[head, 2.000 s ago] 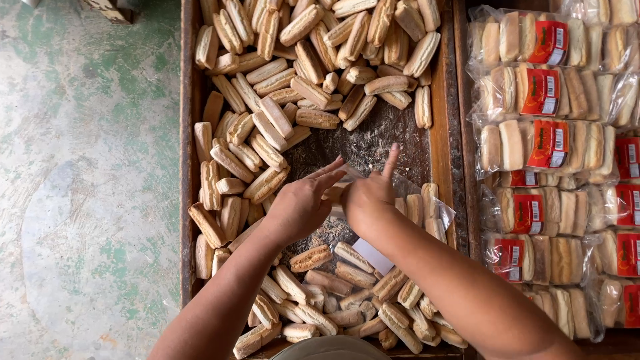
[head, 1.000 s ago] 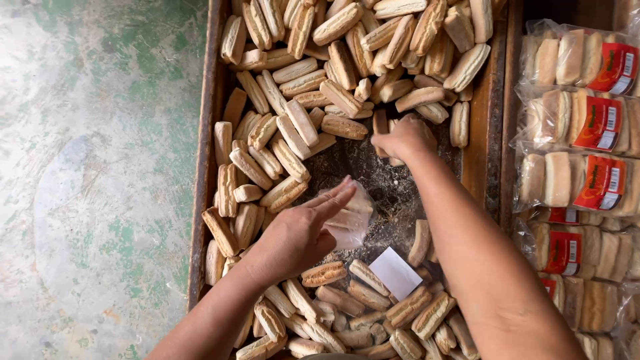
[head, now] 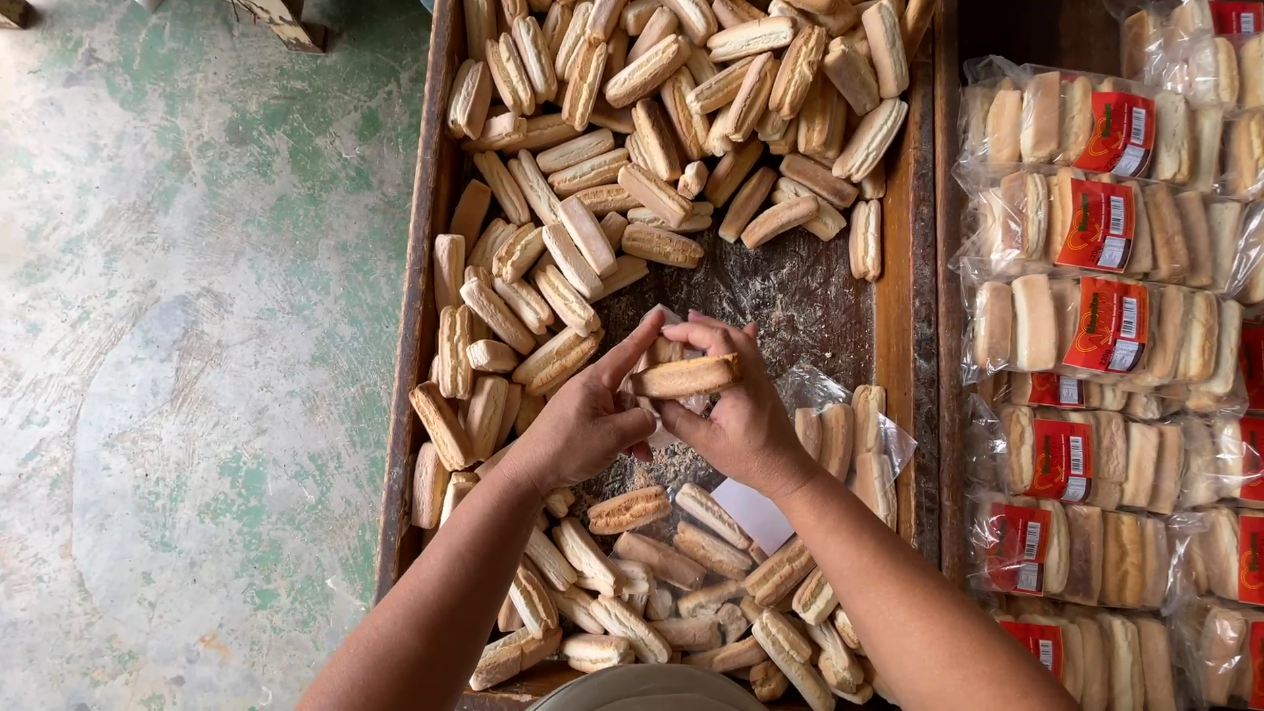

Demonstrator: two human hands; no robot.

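My left hand point(head: 592, 420) holds the near side of a clear plastic bag point(head: 676, 341) over the middle of the wooden tray. From the right, my right hand point(head: 736, 405) grips a baked biscuit stick point(head: 686, 376) at the mouth of that bag. The fingers of both hands meet around the bag and hide part of it. Loose biscuit sticks point(head: 568, 262) lie heaped at the tray's far end and left side, with more near my body. A white card point(head: 752, 512) lies below my right wrist, beside a clear bag point(head: 894, 439) near several sticks.
The wooden tray point(head: 407, 395) has raised edges, with crumbs on its dark floor. Right of it, sealed bags of biscuits point(head: 1101, 316) with red labels are stacked in rows. A worn green and white concrete floor point(head: 227, 326) lies to the left.
My right hand, which was at the loose sticks farther up the tray a second ago, is back beside my left hand with a biscuit stick. The view has shifted.
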